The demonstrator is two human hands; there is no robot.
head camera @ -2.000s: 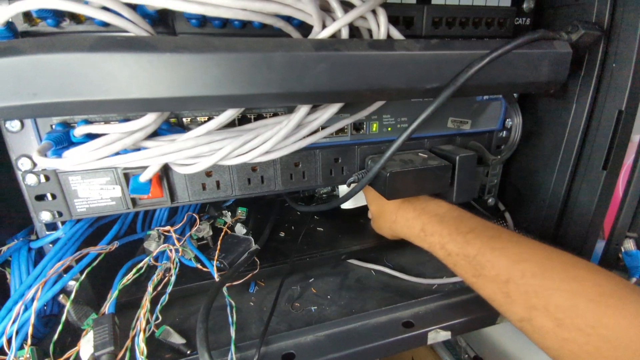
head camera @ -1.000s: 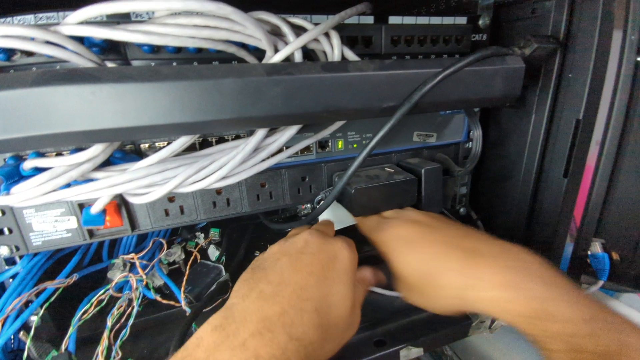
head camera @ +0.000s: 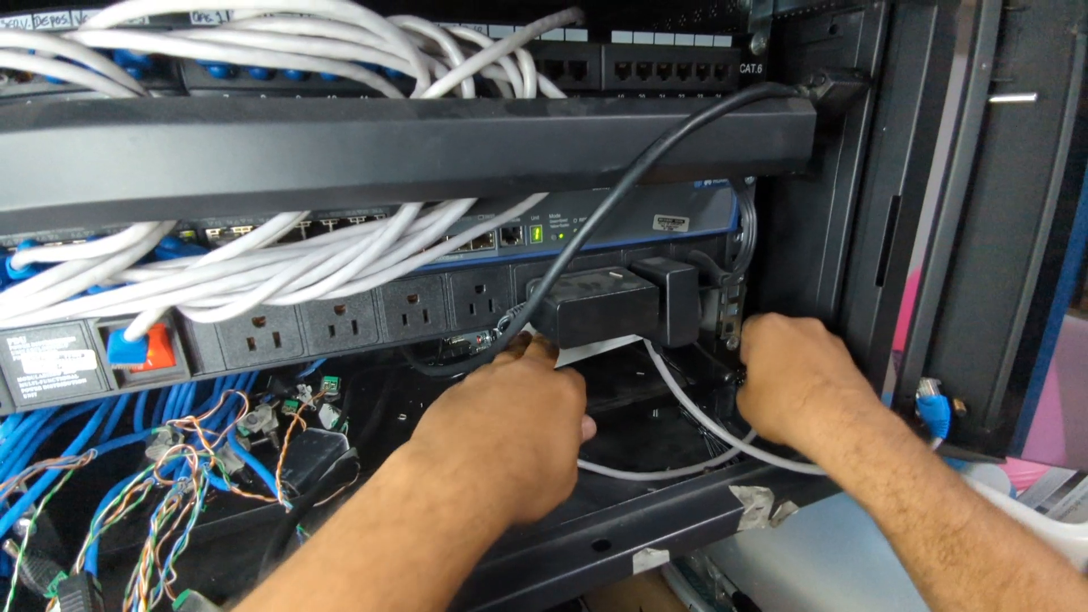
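In the head view my left hand (head camera: pixel 518 416) reaches under the power strip (head camera: pixel 340 327), its fingertips at a white flat piece (head camera: pixel 595 347) below a black power adapter (head camera: pixel 599 306); whether it grips the piece is hidden. My right hand (head camera: pixel 795 382) is curled near the rack's right post, beside a metal bracket (head camera: pixel 729 313), its fingertips hidden. A grey cable (head camera: pixel 693 408) hangs from behind the adapters and runs below my right hand. A second black adapter (head camera: pixel 669 302) sits at the strip's right end. A thick black cable (head camera: pixel 612 200) curves down to my left hand.
A black cable-management bar (head camera: pixel 408 153) crosses above a network switch (head camera: pixel 629 225) and bundled white network cables (head camera: pixel 280 276). Blue cables with stripped twisted pairs (head camera: pixel 183 450) spread at lower left. The shelf's front edge (head camera: pixel 595 552) runs below my hands. A blue-booted network plug (head camera: pixel 932 415) hangs at right.
Two seconds ago one hand was in view at the adapter; one second ago both hands were together there. Now my right hand has moved away to the right, while my left hand stays under the strip.
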